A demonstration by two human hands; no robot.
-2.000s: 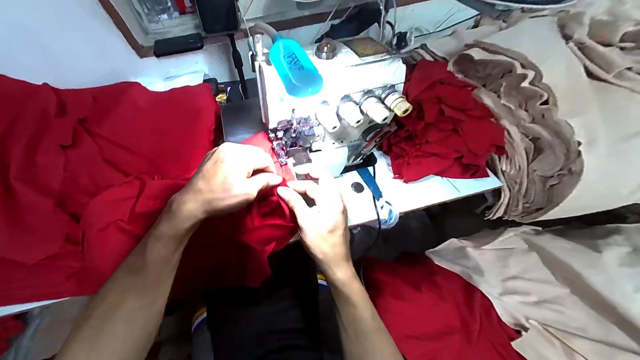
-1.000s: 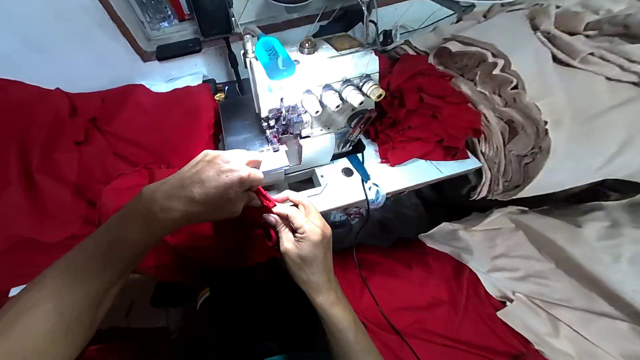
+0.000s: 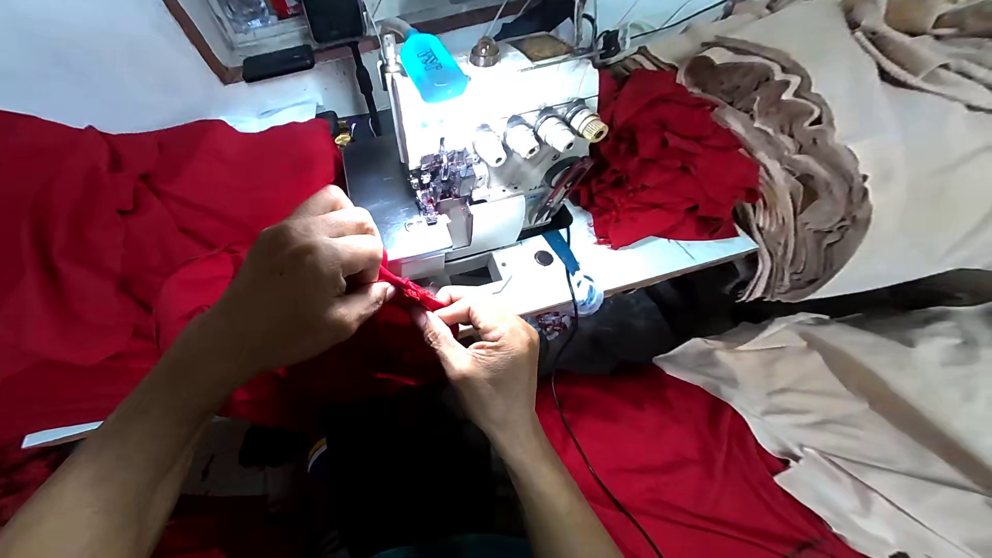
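Note:
My left hand pinches a seamed edge of red fabric between thumb and fingers. At the other end of this short stretch, my right hand grips the same edge with thumb and forefinger. The edge is held just in front of a white overlock sewing machine, apart from its presser foot and needle area. More of the red cloth hangs below my hands, partly hidden by them.
A large heap of red fabric covers the table's left side. Right of the machine lie a bunch of red pieces and a stack of beige pieces. Red cloth and beige cloth lie at lower right. A black cable hangs nearby.
Two seconds ago both hands held the red cloth close at the presser foot; they have since drawn it toward me, away from the machine. The edge between them now shows stretched out.

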